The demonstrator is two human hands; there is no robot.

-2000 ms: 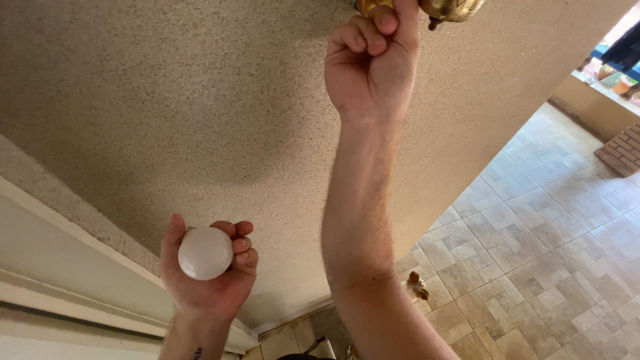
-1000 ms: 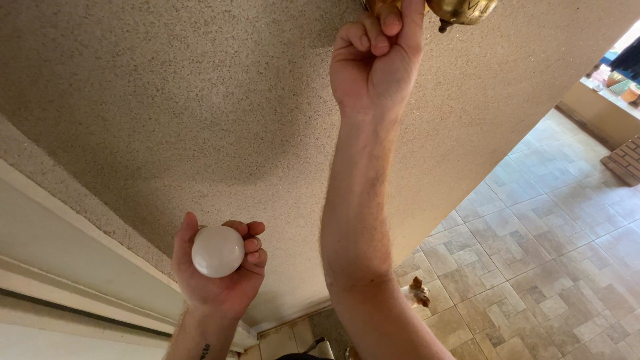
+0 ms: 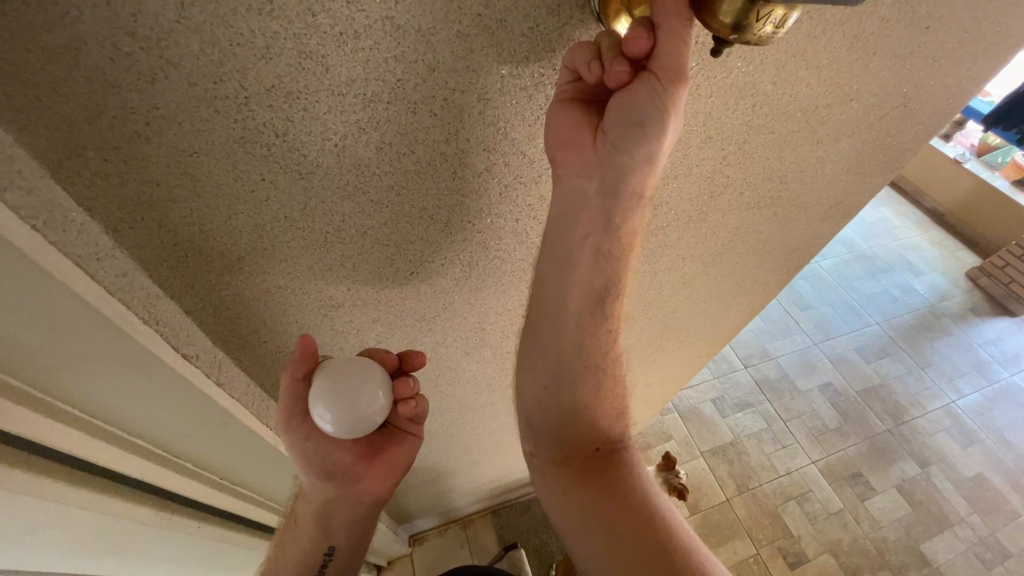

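A round white light bulb (image 3: 350,398) rests in my left hand (image 3: 352,432), palm up and fingers curled around it, at the lower left. My right hand (image 3: 620,96) is raised at the top, against a brass fixture on the wall whose left part (image 3: 620,14) is partly behind my fingers. Just right of my fingertips hangs a rounded brass piece (image 3: 748,20) with a small knob below and writing on it. The view's upper edge cuts off my index finger, so what its tip touches is hidden.
A speckled textured wall (image 3: 360,160) fills the middle. Pale door framing (image 3: 120,344) runs along the left. Tiled floor (image 3: 864,400) lies far below at the right, with a small brown and white animal (image 3: 670,476) beside my right arm. Brick steps (image 3: 1004,276) stand at the right edge.
My left hand, holding the bulb, has shifted slightly to the right. The right hand stays up at the brass fixture.
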